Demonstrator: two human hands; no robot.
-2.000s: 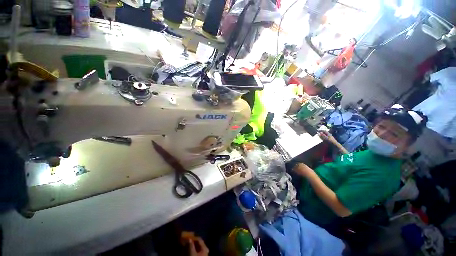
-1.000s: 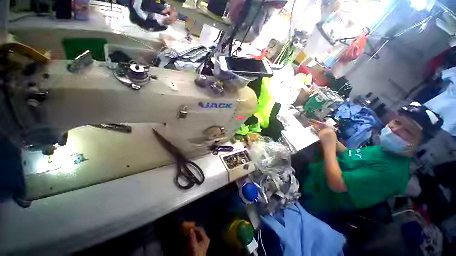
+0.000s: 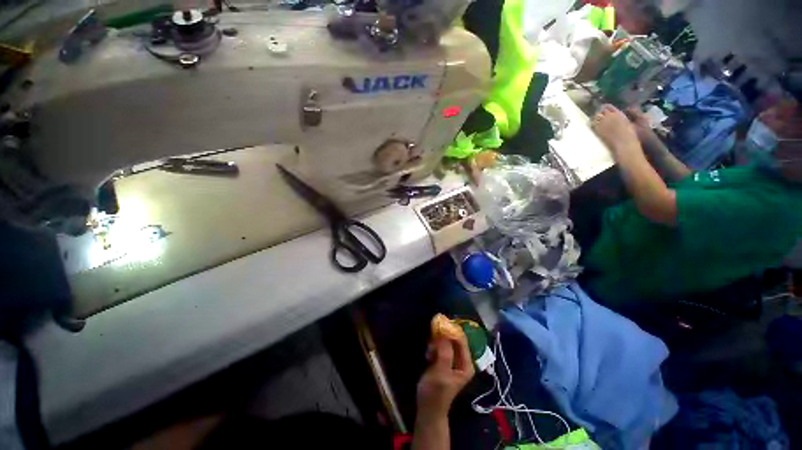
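My right hand (image 3: 447,362) is raised beyond the table's front edge at the lower middle. Its fingertips pinch a small orange-brown piece, perhaps food (image 3: 447,328). A green-lidded jar (image 3: 475,341) is partly hidden behind the hand. My left hand is not in view; a blurred skin-toned patch shows at the bottom left edge. The cream JACK sewing machine (image 3: 237,97) stands over its bed, with the needle light on and no garment under the needle.
Black-handled shears (image 3: 352,244) lie across the bed's edge. Dark snips (image 3: 415,192) and a parts tray (image 3: 453,220) sit at the table end. Beyond are a blue-capped bottle (image 3: 479,270), clear plastic (image 3: 528,193), light-blue garments (image 3: 607,352) and a coworker in green (image 3: 703,228).
The view has shifted down and closer, so the machine fills more of it. My right hand has risen with the orange-brown piece, now in front of the jar. The coworker's hands have moved to their machine.
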